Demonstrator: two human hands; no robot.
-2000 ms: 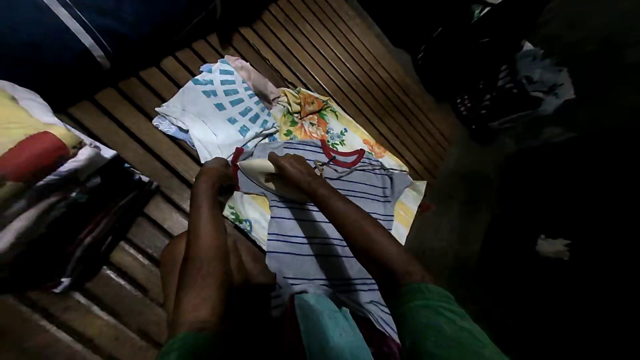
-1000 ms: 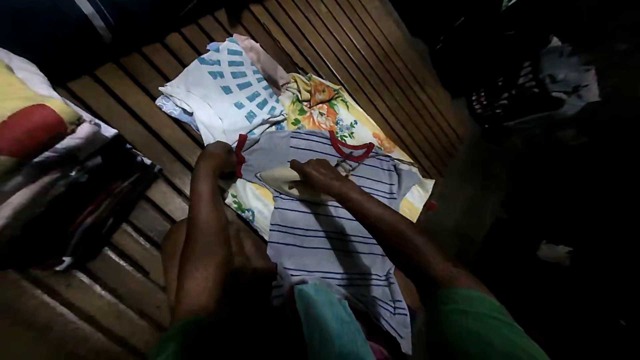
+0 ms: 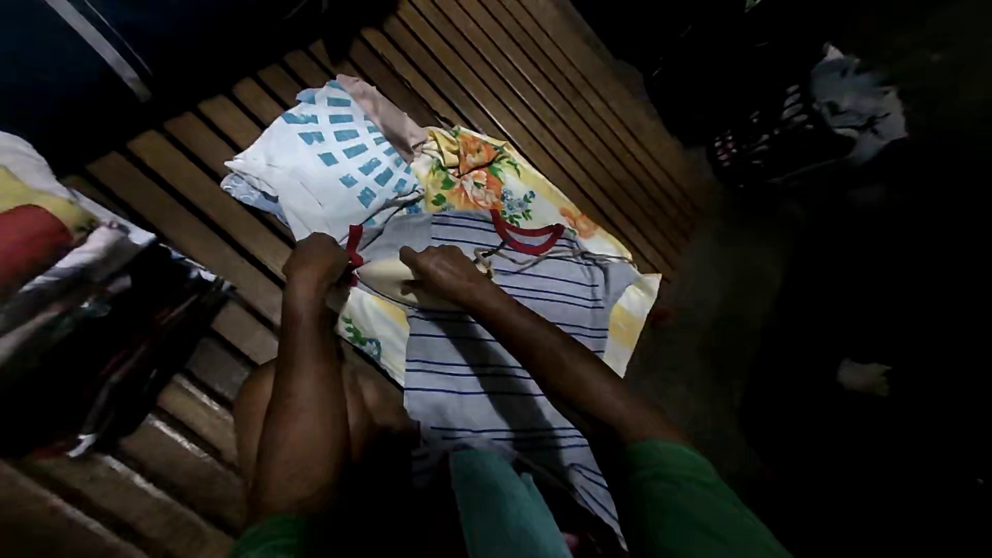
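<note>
A grey T-shirt with dark stripes (image 3: 504,349) and a red neckband lies spread over a yellow floral cloth (image 3: 473,174). My left hand (image 3: 314,263) grips the edge of its red-trimmed sleeve (image 3: 355,244), fingers partly hidden. My right hand (image 3: 443,273) is closed around a cream-coloured clothes iron (image 3: 387,277), whose pointed end touches the sleeve close to my left hand. A thin cord (image 3: 535,260) trails from it across the shirt, below the neckband. The iron's underside is hidden.
Folded white cloth with blue blocks (image 3: 341,155) lies beyond my left hand on the slatted wooden surface (image 3: 256,101). A stack of clothes (image 3: 46,256) stands at the left. Teal cloth (image 3: 504,504) lies near my body. A dark basket with cloth (image 3: 775,132) is at the upper right.
Since one second ago, my right hand has moved the iron left along the sleeve, toward my left hand. My left hand has stayed at the sleeve edge.
</note>
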